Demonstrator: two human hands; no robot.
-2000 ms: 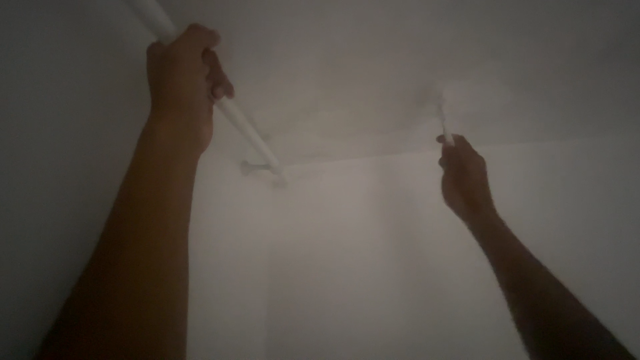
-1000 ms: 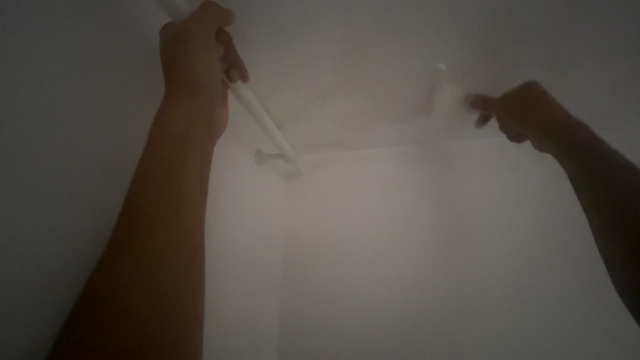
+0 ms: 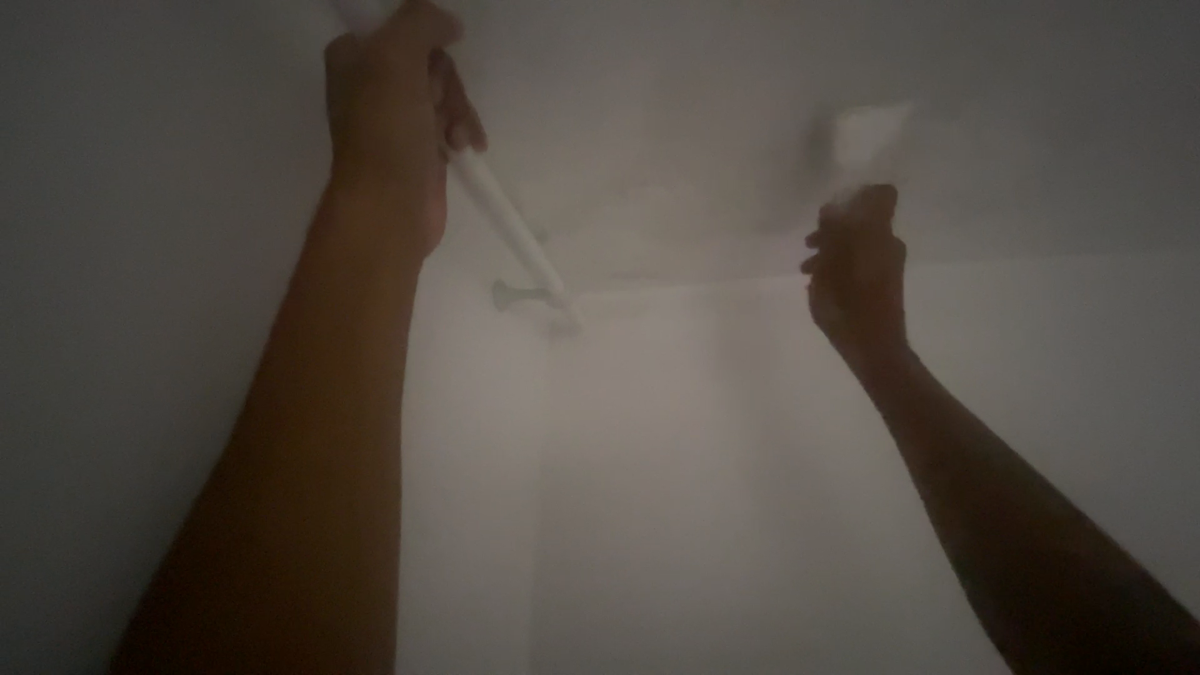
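Note:
At the upper left, my left hand (image 3: 398, 103) is wrapped around a white rod or pipe (image 3: 511, 225) that runs down toward the corner below the ceiling. A pale greenish bracket (image 3: 517, 296) joins the rod near its far end. On the right, my right hand (image 3: 858, 267) grips a blurred, pale, flat-ended tool (image 3: 870, 136), which looks like a scraper or putty knife. Its wide end is up against or close to the ceiling (image 3: 675, 131); contact cannot be told. My fingers hide most of its handle.
The ceiling meets a white wall (image 3: 675, 469) along an edge behind the rod's end. Another wall (image 3: 473, 487) joins it at a corner. Faint uneven patches mark the ceiling near that corner. The light is dim.
My right hand was turned sideways a second ago; now it is upright and lower, with the tool's broad face showing. My left hand has stayed on the rod.

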